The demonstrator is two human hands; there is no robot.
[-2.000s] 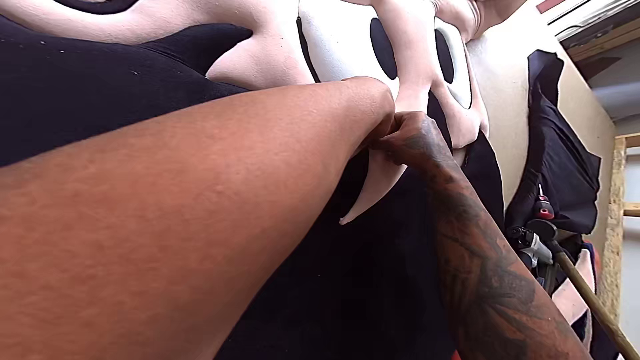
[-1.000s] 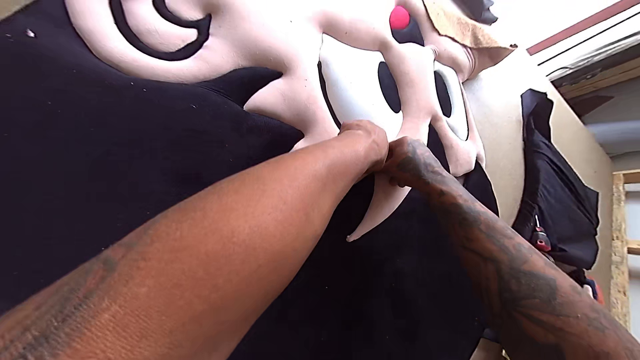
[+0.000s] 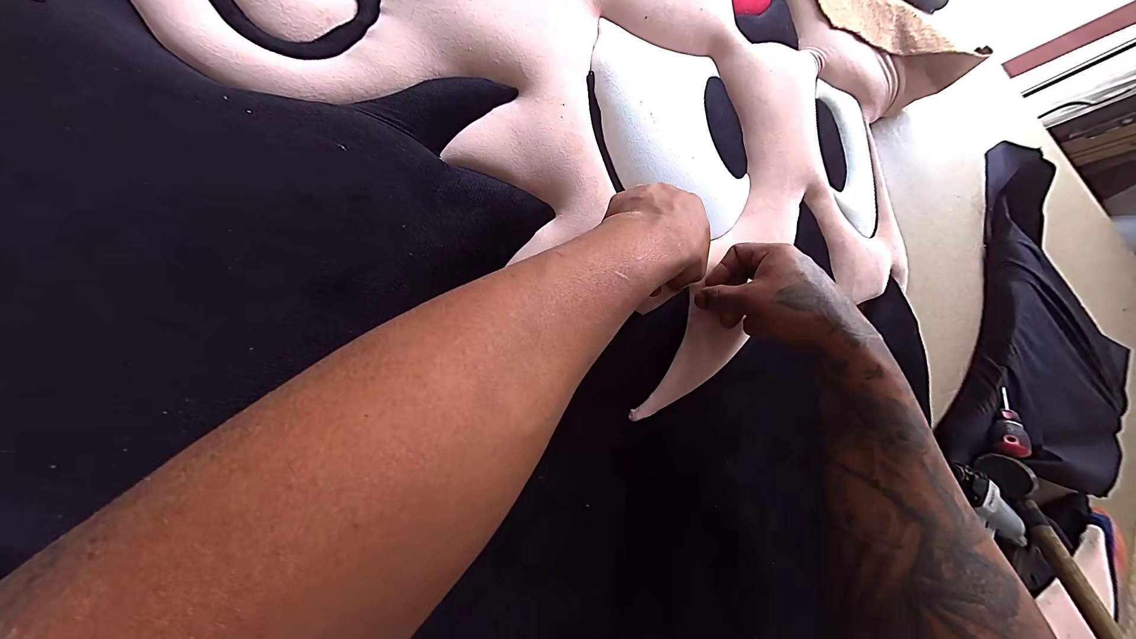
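A large padded cartoon face covered in pale pink fabric (image 3: 568,115) lies on black fabric (image 3: 231,231), with white padded eyes (image 3: 657,115) that have black ovals. My left hand (image 3: 666,235) rests at the lower edge of the nearer white eye, its fingers curled down and mostly hidden. Right beside it, my right hand (image 3: 754,288) has thumb and fingertips brought together at the pink fabric, above a pointed pink tip (image 3: 697,359). Whether either hand pinches the fabric or some small thing cannot be made out.
At the right, a crumpled black cloth (image 3: 1056,328) lies on a beige board (image 3: 941,213). Near it are a red and black screwdriver (image 3: 1010,435), a wooden-handled tool (image 3: 1065,564) and a metal air tool or similar (image 3: 998,510). A tan scrap (image 3: 896,35) lies at the top.
Both hands stay by the lower edge of the nearer eye. A small gap now shows between the fingers of the right hand. The view has shifted since two seconds ago.
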